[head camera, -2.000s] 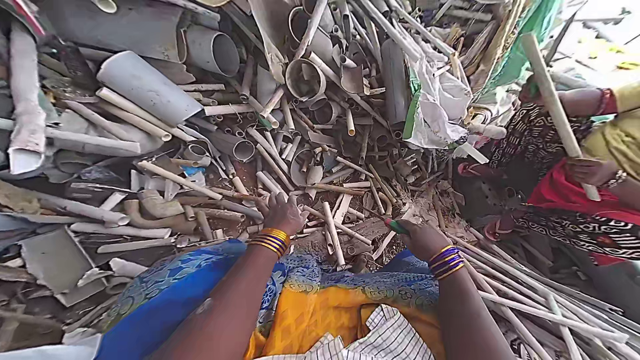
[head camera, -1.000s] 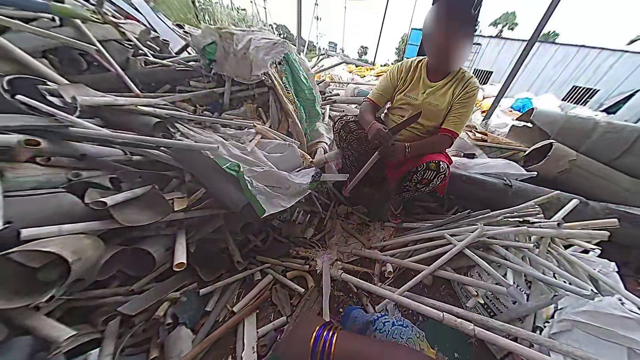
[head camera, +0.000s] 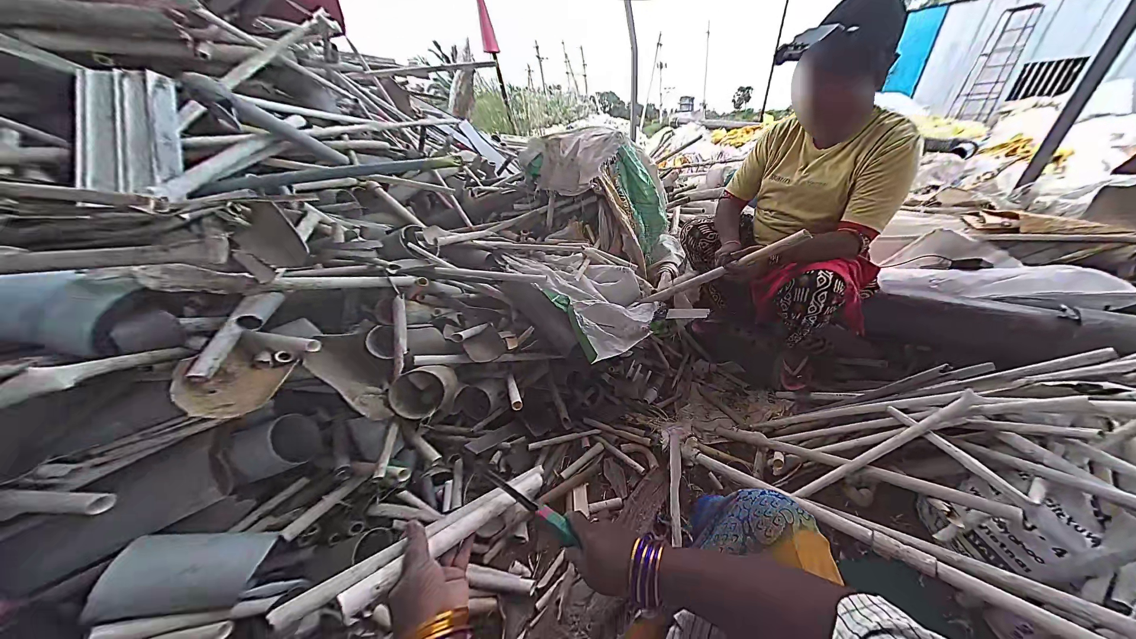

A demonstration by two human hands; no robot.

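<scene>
My right hand (head camera: 605,552), with purple and gold bangles, grips the green handle of a tool (head camera: 524,499) with a narrow dark blade; its exact kind is unclear. The blade lies over a pale plastic pipe (head camera: 453,541). At the bottom, my left hand (head camera: 426,581), with yellow bangles, has its fingers spread under and against the pale pipes; whether it grips them cannot be told. Opposite, a person in a yellow shirt (head camera: 821,173) sits holding a long pale pipe (head camera: 732,266) at a slant.
A heap of scrap pipes (head camera: 337,293) rises at the left. Long thin pipes (head camera: 941,444) lie in a loose pile at the right. A white and green sack (head camera: 612,324) lies between me and the other person. A large dark pipe (head camera: 976,328) stretches behind the thin ones.
The view has swung up from the ground. My left hand, out of view one second ago, now shows beside pale pipes. The other person's pipe has changed its slant.
</scene>
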